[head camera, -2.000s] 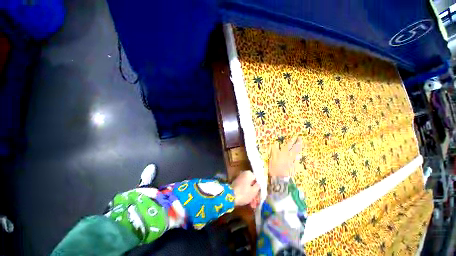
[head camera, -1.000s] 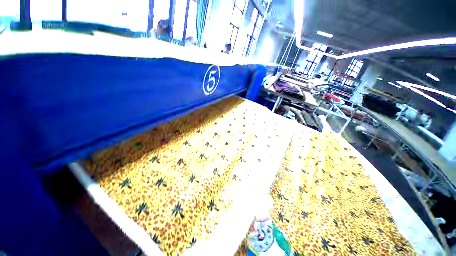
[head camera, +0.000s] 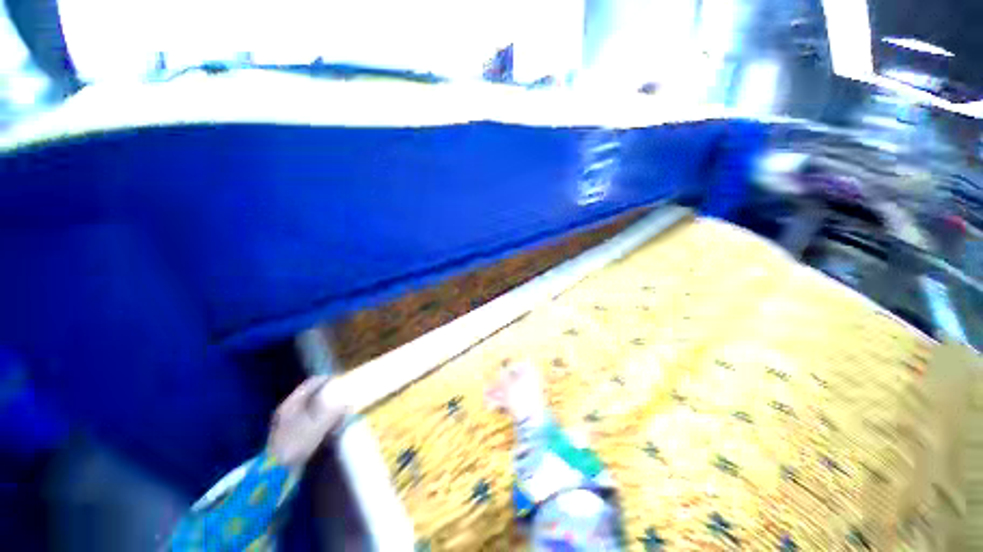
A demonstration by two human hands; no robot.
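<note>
The yellow-orange leopard-spot fabric with dark palm motifs (head camera: 690,367) lies spread in front of me and runs under the blue press. A long pale strip (head camera: 464,334) lies across it, close along the press. My left hand (head camera: 304,418) is closed on the near left end of the strip, at the fabric's side edge. My right hand (head camera: 520,390) is blurred and rests on the fabric on my side of the strip, apart from it; it looks flat and empty. The fabric's white selvedge (head camera: 372,485) shows below my left hand.
The blue press housing (head camera: 399,216) spans the view beyond the fabric, with a blurred white mark. Blurred racks and stored material (head camera: 862,216) stand at the right. Bright windows (head camera: 323,38) are behind the press.
The view has swung down and left. The pale strip, earlier across the middle of the fabric, now lies near the press. My left hand has come into view, holding its end.
</note>
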